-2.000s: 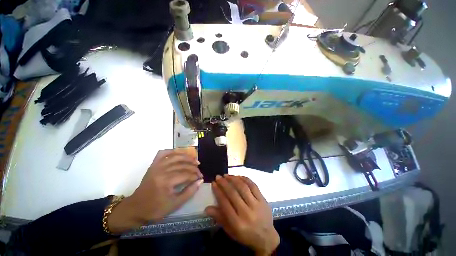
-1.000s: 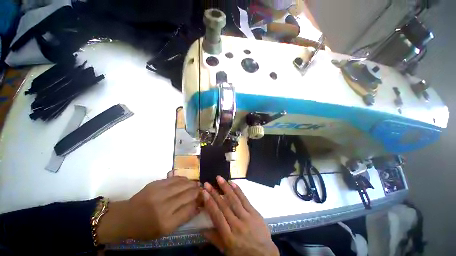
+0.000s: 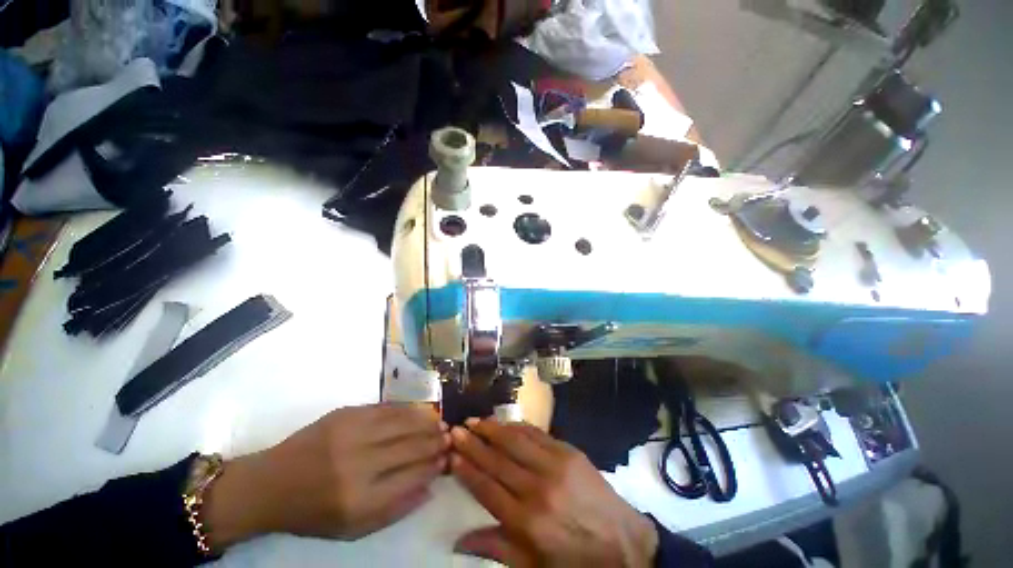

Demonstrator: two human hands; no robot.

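A small black fabric panel (image 3: 475, 402) lies under the needle area of the white and blue sewing machine (image 3: 689, 311). Its near part is hidden by my hands. My left hand (image 3: 361, 468) lies on its near left edge, fingertips together at the cloth. My right hand (image 3: 544, 488) is beside it, with its fingertips on the near edge and touching the left fingertips. The fingers seem to pinch or press the cloth edge. The presser foot and needle are mostly hidden by the machine head.
A black-and-grey strip stack (image 3: 200, 353) and a fanned bundle of black strips (image 3: 133, 266) lie left. Black pieces (image 3: 605, 413) and scissors (image 3: 698, 449) lie under and before the machine arm. Dark cloth (image 3: 322, 100) is heaped behind, with brown spools (image 3: 611, 120).
The camera view has shifted, so the machine sits lower in the picture. My hands have moved closer to the needle, and less of the black panel shows.
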